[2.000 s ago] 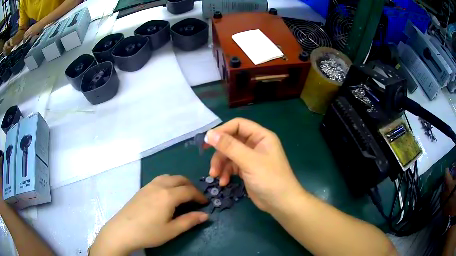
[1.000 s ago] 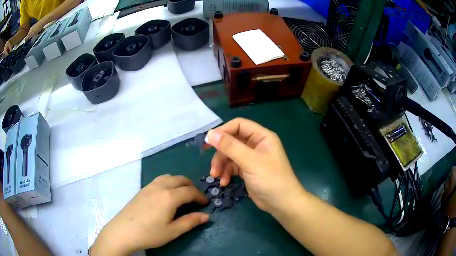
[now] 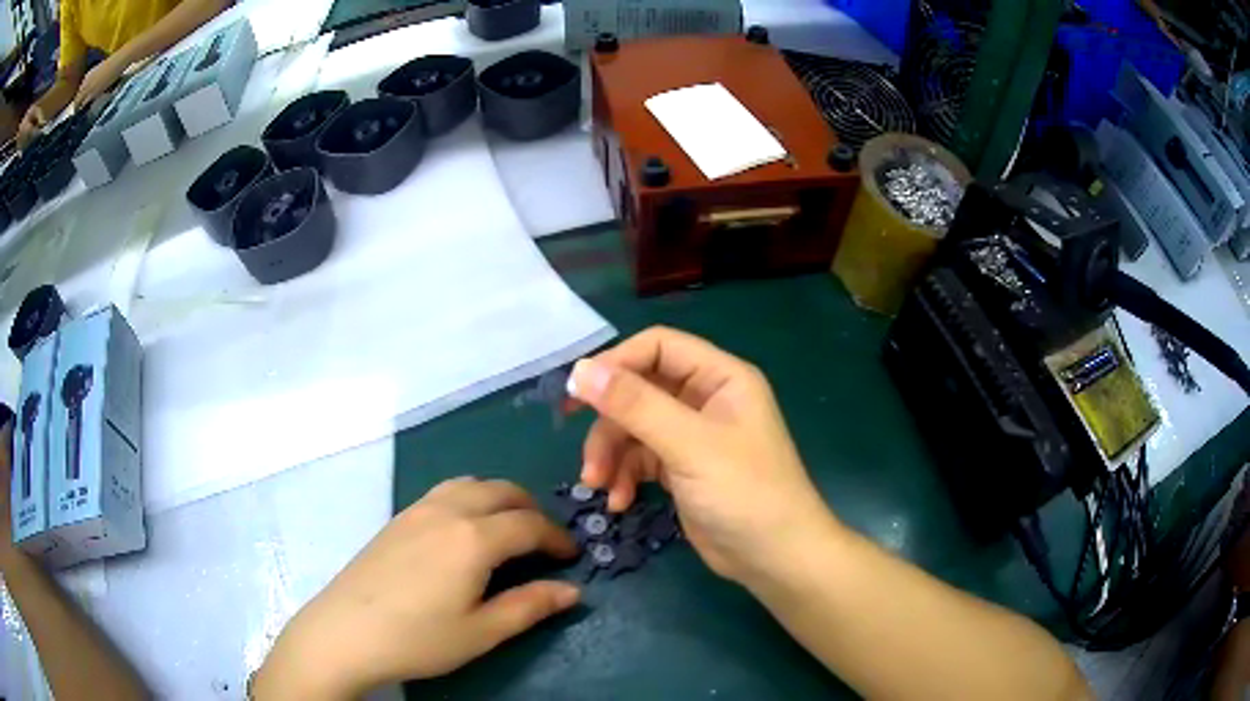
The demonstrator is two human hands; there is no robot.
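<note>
A heap of small dark parts (image 3: 624,536) with round, metal-looking centres lies on the green mat (image 3: 768,363). My right hand (image 3: 699,445) is above the heap and pinches a small dark, blurred part (image 3: 551,389) between thumb and forefinger. My left hand (image 3: 425,582) rests at the heap's left side, palm down, with thumb and fingers apart. Its curled fingertips are partly hidden, and I see nothing held in it.
Black cups (image 3: 370,141) stand on white paper (image 3: 370,301). Retail boxes (image 3: 93,431) are at left. Behind the mat are a red-brown wooden box (image 3: 733,151) and a yellowish tub (image 3: 877,247). A black soldering station (image 3: 973,397) stands right. Other people's arms (image 3: 137,55) show.
The whole view has shifted very slightly. Both hands hold nearly the same pose. The arm at the far right edge has moved a little.
</note>
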